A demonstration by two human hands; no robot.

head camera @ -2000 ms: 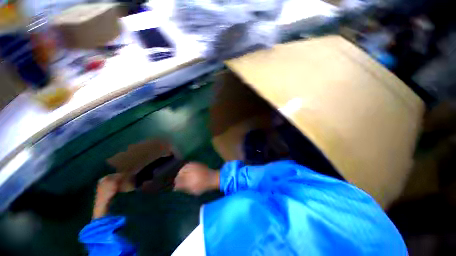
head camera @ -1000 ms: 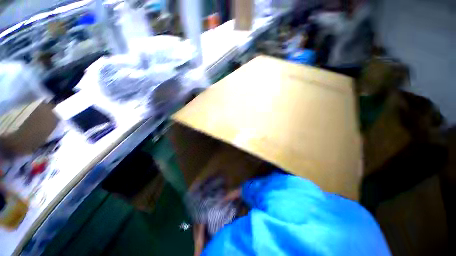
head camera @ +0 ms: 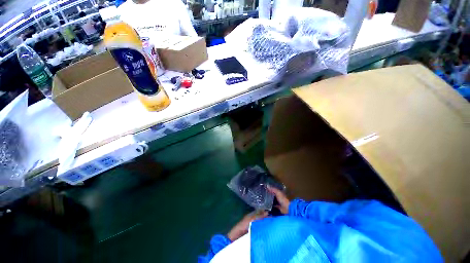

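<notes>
A bagged dark part (head camera: 252, 186) in clear-grey film is held low in front of me, just left of the large carton (head camera: 402, 118). My right hand (head camera: 279, 199) grips its right side. My left hand (head camera: 246, 224) is at its lower edge, fingers against the film, partly hidden by my blue sleeve. The carton's broad flap stands over its dark inside, where the contents cannot be made out.
The white-topped bench (head camera: 190, 102) carries an orange drink bottle (head camera: 136, 67), a green water bottle (head camera: 35, 69), an open brown box (head camera: 93, 82), a small box (head camera: 183, 53), a dark smartphone (head camera: 231, 68) and bubble bags (head camera: 299, 41). A power strip (head camera: 103, 159) lines its edge. A person stands behind.
My hands have come out of the large carton's opening with the bagged part and moved to its left. The view has turned left, showing more of the bench.
</notes>
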